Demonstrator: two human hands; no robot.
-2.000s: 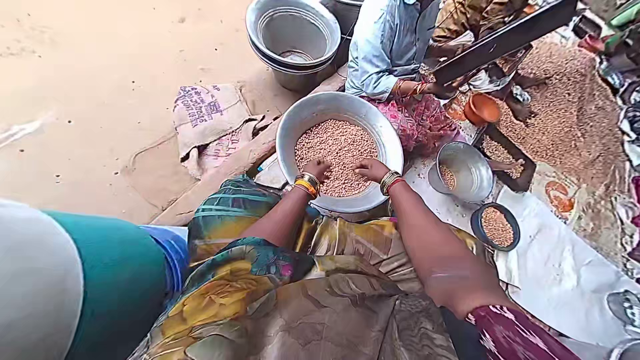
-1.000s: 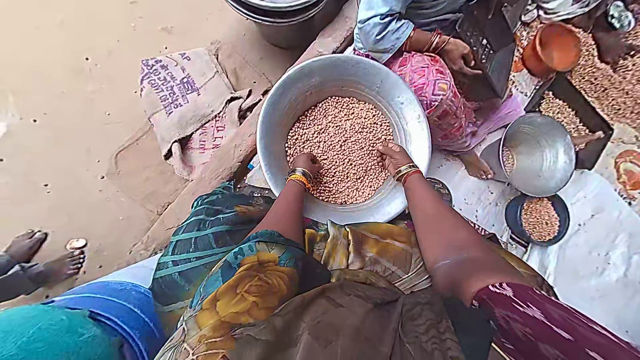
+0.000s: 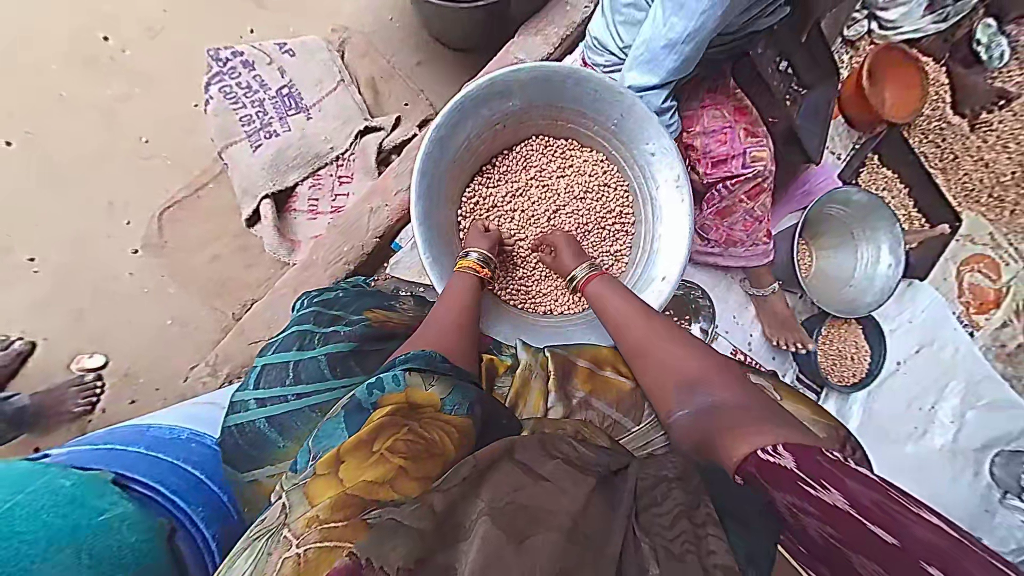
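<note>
A wide, round metal basin [image 3: 668, 200] rests against my lap, with a broad layer of peanut kernels [image 3: 560, 188] in its bottom. My left hand [image 3: 485, 238], with bangles on the wrist, is at the lower left of the kernels, its fingers curled down among them. Close to its right, my right hand [image 3: 558, 251] touches the kernels, fingers also curled. Whether either hand holds kernels is hidden by the fingers.
A printed jute sack [image 3: 280, 120] lies on the ground at left. A person in a blue sleeve [image 3: 668, 48] sits beyond the basin. Right are a metal bowl [image 3: 868, 248], a dark bowl of kernels [image 3: 844, 352] and an orange pot [image 3: 894, 84]. A blue drum [image 3: 172, 472] stands lower left.
My two hands have come closer together over the kernels since one second ago, when they were at opposite sides of them. The other person's hand is no longer visible.
</note>
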